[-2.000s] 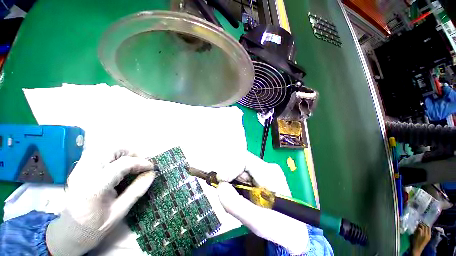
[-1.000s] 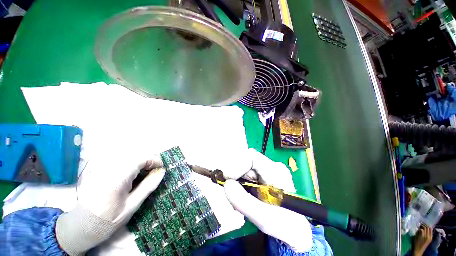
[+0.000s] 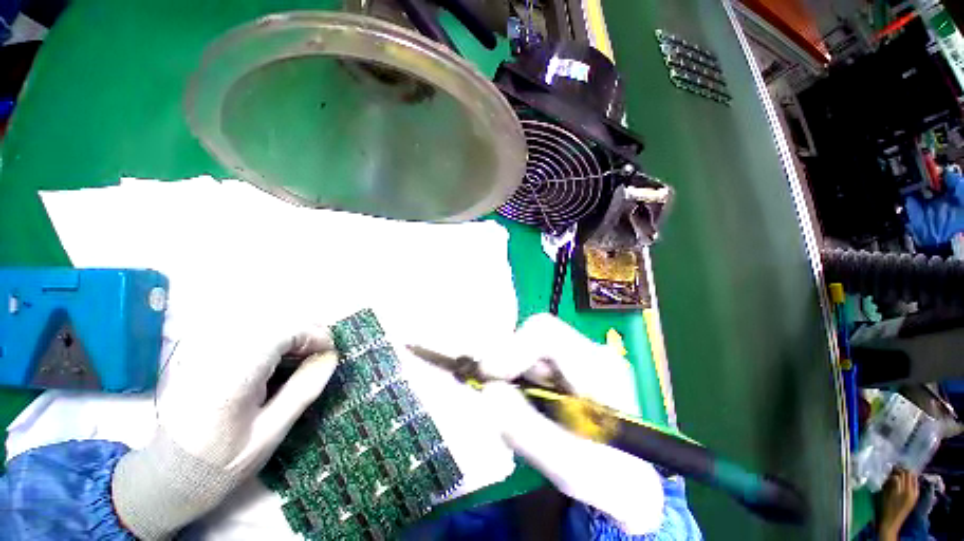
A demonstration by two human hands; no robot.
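Note:
A green panel of many small circuit boards lies tilted over white paper. My left hand, in a white knit glove, grips the panel's upper left edge between thumb and fingers. My right hand, gloved and somewhat blurred, holds a soldering iron with a yellow band and green end. The iron's metal tip points left, just off the panel's upper right edge; whether it touches the panel I cannot tell.
A translucent round hood hangs over the paper. Behind it are a black fan and an iron stand with yellowish sponge. A blue box is left. The dark green conveyor carries another panel. A person's hand shows far right.
My right hand and the iron have shifted slightly right and down, opening a small gap from the panel's edge. My left hand still holds the panel, which has moved little.

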